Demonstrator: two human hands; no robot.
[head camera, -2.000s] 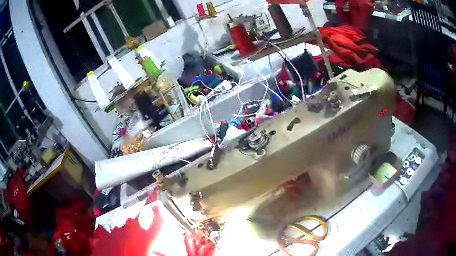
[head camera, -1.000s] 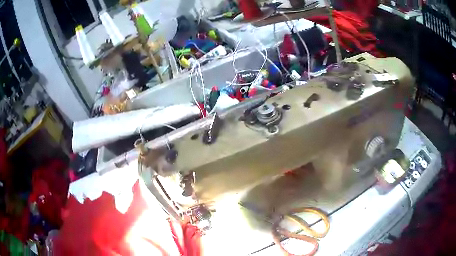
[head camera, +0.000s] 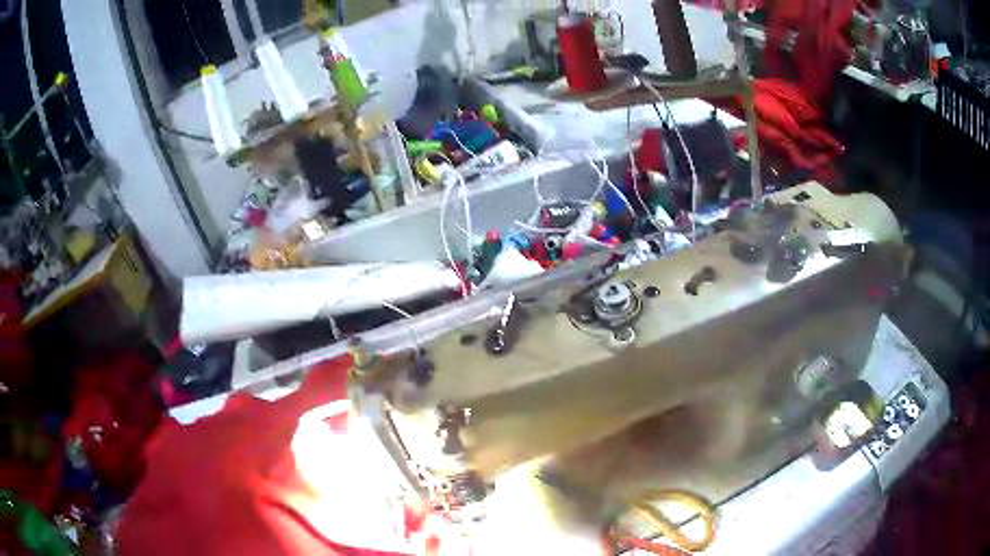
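Note:
A bright red garment piece (head camera: 217, 467) lies on the table left of the sewing machine (head camera: 651, 326) and reaches the needle area, where lamp glare washes out its right part. The presser foot area (head camera: 456, 489) is small and blurred in the glare. Yellow-orange scissors handles (head camera: 678, 516) lie on the bed in front of the machine arm, cut off by the bottom edge. Neither my left hand nor my right hand can be made out in the picture.
A white roll (head camera: 315, 299) lies behind the machine. A trough (head camera: 402, 212) holds mixed spools. White thread cones (head camera: 220, 114) and a red cone (head camera: 581, 54) stand behind. A control panel (head camera: 899, 418) is at the table's right end. Red cloth (head camera: 792, 130) is heaped behind.
The red cloth has spread back and covers more of the white table left of the machine head. The view has shifted, and the scissors sit lower in the picture.

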